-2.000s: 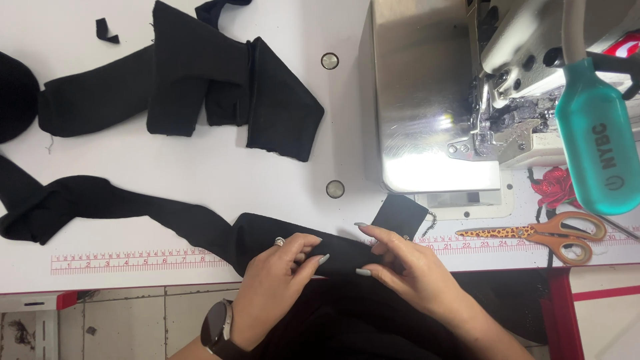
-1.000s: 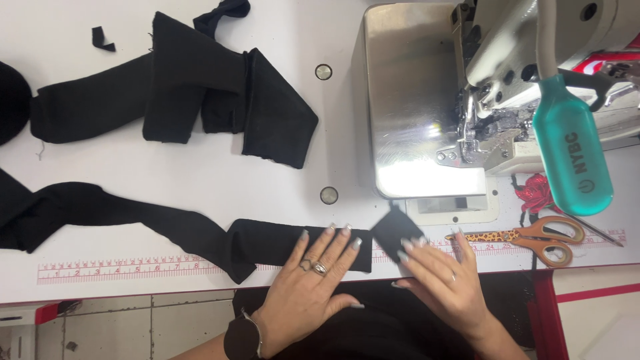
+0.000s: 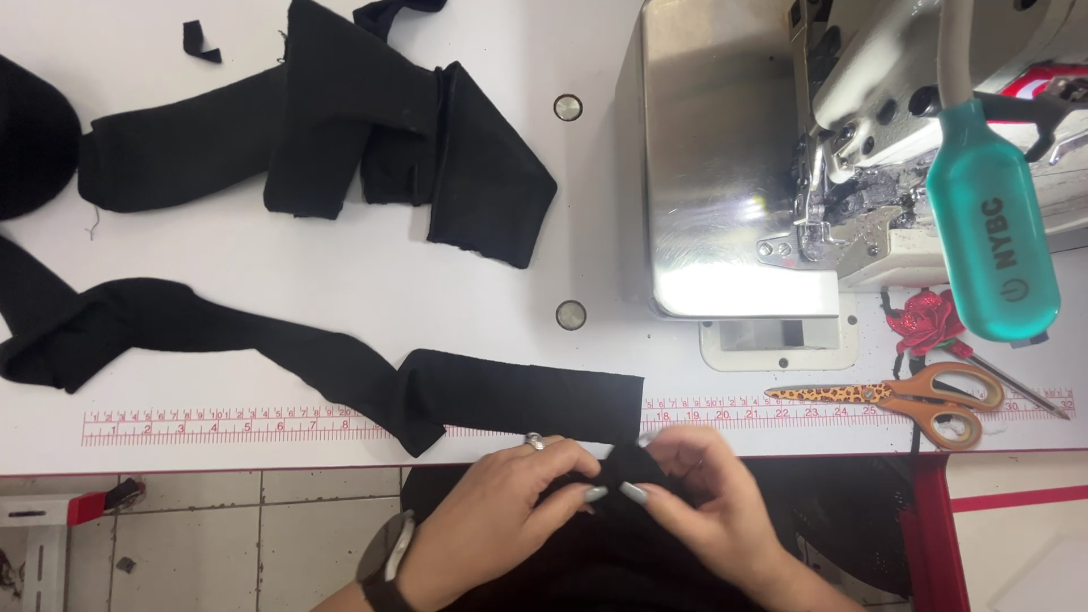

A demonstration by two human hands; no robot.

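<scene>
My left hand [image 3: 518, 493], with a ring and a wristwatch, and my right hand [image 3: 714, 501] pinch a small black fabric piece [image 3: 631, 467] between thumbs and fingers at the table's front edge. Its lower part cannot be told from the black cloth behind it. Just above my hands, the flat end of a long black fabric strip [image 3: 535, 395] lies over the printed ruler [image 3: 229, 427]; the strip winds away to the left. More folded black fabric pieces [image 3: 340, 127] lie at the upper left.
An industrial sewing machine [image 3: 731, 170] stands at the upper right, with a teal lamp [image 3: 994, 229] before it. Orange-handled scissors [image 3: 918, 399], a red artificial rose [image 3: 926, 323] and a thin metal tool [image 3: 1020, 387] lie at right. A small black scrap [image 3: 201, 42] lies at upper left.
The small black piece lay on the table beside the strip's end, under my right hand; now both hands hold it at the front edge. My left hand has come off the strip.
</scene>
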